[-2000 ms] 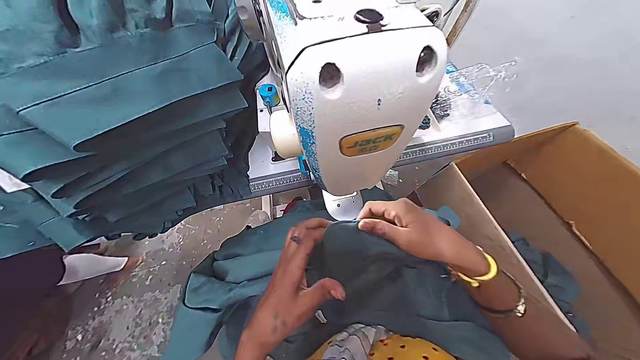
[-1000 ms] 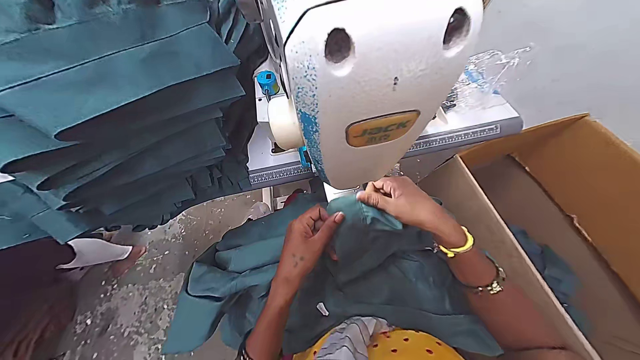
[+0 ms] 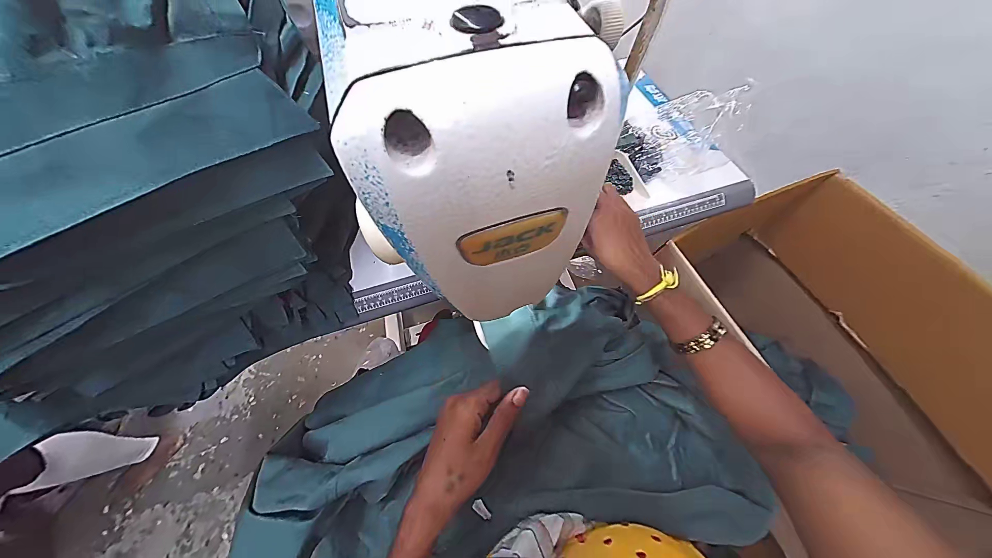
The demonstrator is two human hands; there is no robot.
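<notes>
A white Jack sewing machine fills the upper middle of the view, its lower end over teal fabric that spreads across my lap. My left hand rests on this cloth below the machine head, its thumb and a finger pinching or pressing a fold; which of the two I cannot tell. My right hand reaches up behind the right side of the machine head, beside small dark pieces on the machine table. Its fingertips are partly hidden, so what they touch does not show.
Layered teal fabric pieces hang at the left. An open cardboard box stands at the right, with teal cloth at its near side. Clear plastic wrap lies on the table. Part of another person, a foot, shows at lower left.
My right hand has left the cloth under the machine head and moved up and right to the table. My left hand is lower on the fabric than before.
</notes>
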